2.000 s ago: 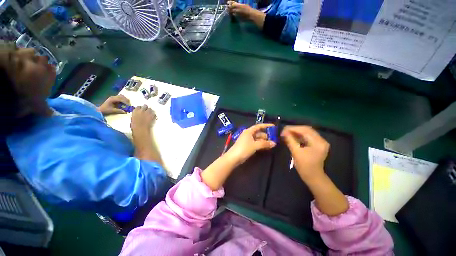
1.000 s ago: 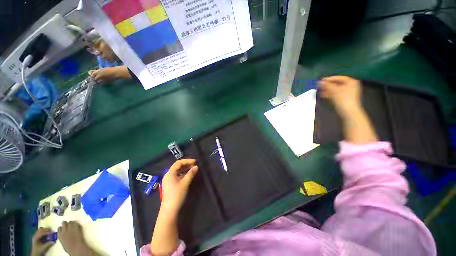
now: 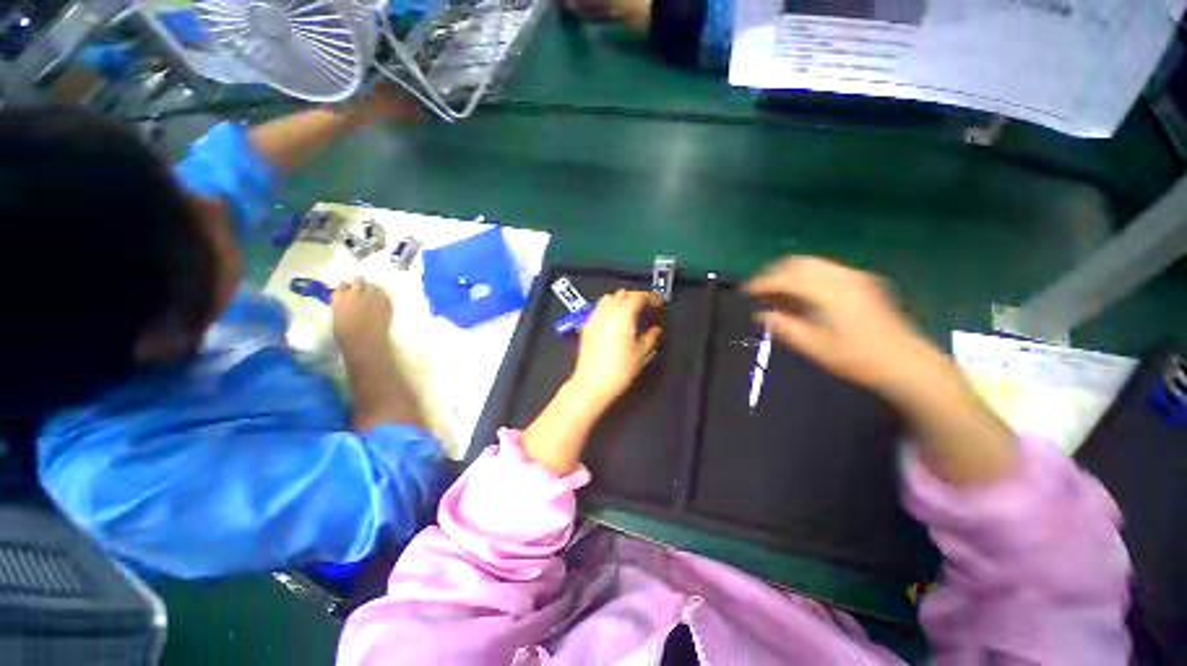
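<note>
The black divided tray [image 3: 690,449] lies in front of me. On its left half, a silver-grey display module [image 3: 568,294] lies beside a blue housing [image 3: 573,319]. Another module [image 3: 664,277] stands at the tray's back edge. My left hand [image 3: 614,345] is low over the left half, partly covering the blue things, thumb and fingers apart, with nothing visible in it. My right hand [image 3: 840,325] is blurred above the right half, fingers bent and apart, with nothing visible in it. A white pen [image 3: 760,368] lies under its fingertips.
At left, a coworker in blue [image 3: 247,455] reaches forward beside a cream sheet [image 3: 449,377] with grey parts and a blue folded sheet [image 3: 474,279]. A white fan [image 3: 280,46] and hanging page [image 3: 963,65] are behind. A record sheet [image 3: 1041,371], dark tray [image 3: 1119,455] and blue-and-grey part [image 3: 1172,390] are at right.
The blue piece between my hands is gone from them. My right hand has come back from the right-hand tray to above the front tray. A blue-and-grey part now shows at the far right.
</note>
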